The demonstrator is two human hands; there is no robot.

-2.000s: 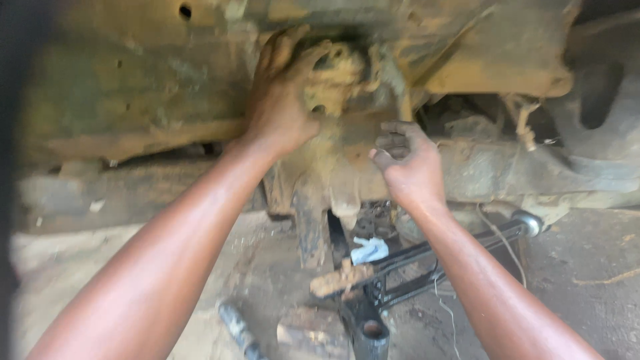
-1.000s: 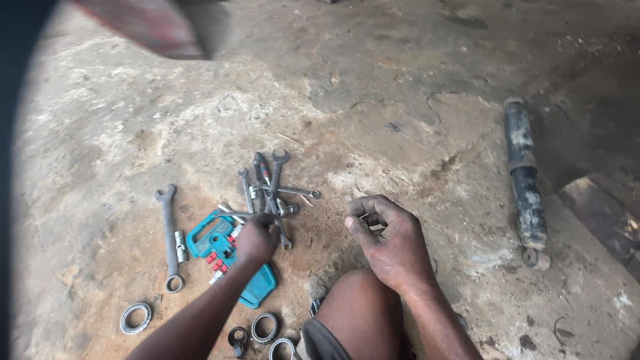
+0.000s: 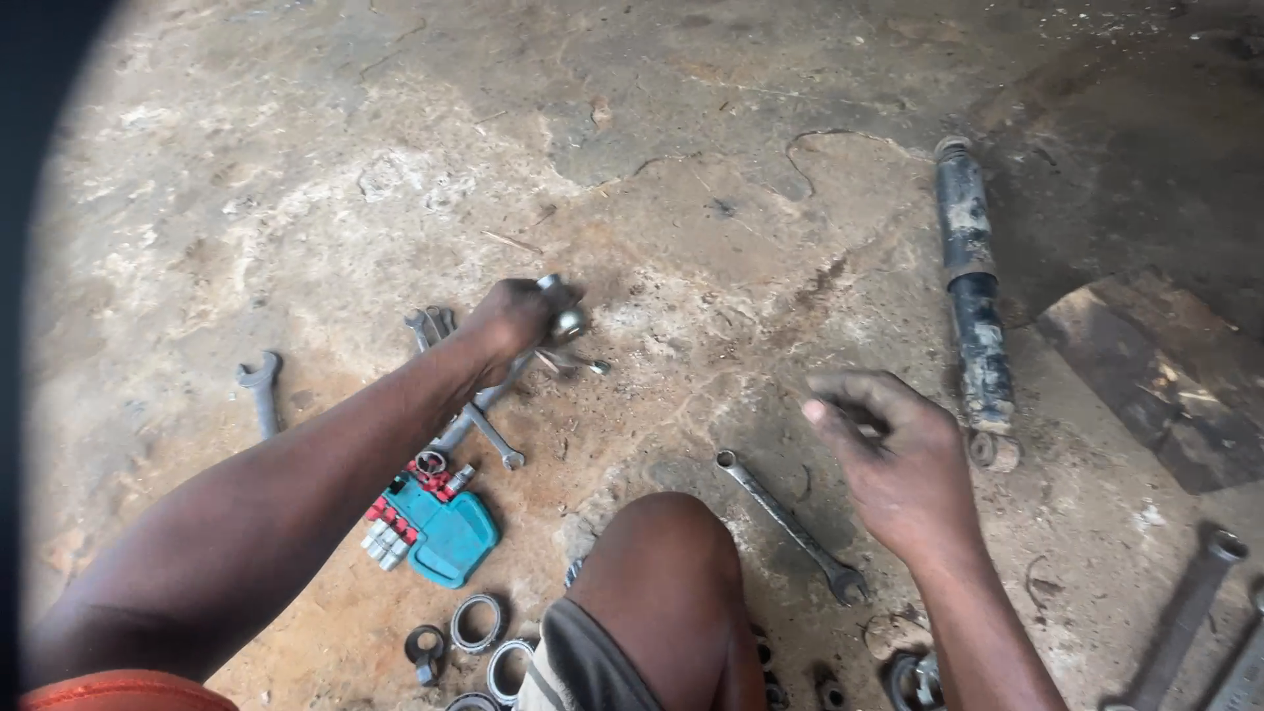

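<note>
My left hand (image 3: 513, 321) is closed around a metal tool with a shiny rounded end (image 3: 569, 324), partly hidden by the fingers. Beneath and beside it lie several wrenches, one a combination wrench (image 3: 494, 434). Below my left forearm is a teal plastic socket holder (image 3: 449, 533) with red clips and sockets. My right hand (image 3: 904, 459) hovers over the floor at the right, fingers curled and thumb apart, with nothing visible in it. Nearest to it, below and to its left, a combination wrench (image 3: 790, 523) lies on the concrete.
A worn shock absorber (image 3: 973, 286) lies at the right, near a dark flat piece (image 3: 1160, 380). An open-end wrench (image 3: 261, 395) is at the left. Bearing rings (image 3: 477, 623) lie beside my knee (image 3: 662, 563). Another wrench (image 3: 1180, 622) is at the lower right.
The view has swung from a vehicle's underside, where both hands were, down to the floor. Since one second ago my left hand has moved from the teal holder up over the wrenches.
</note>
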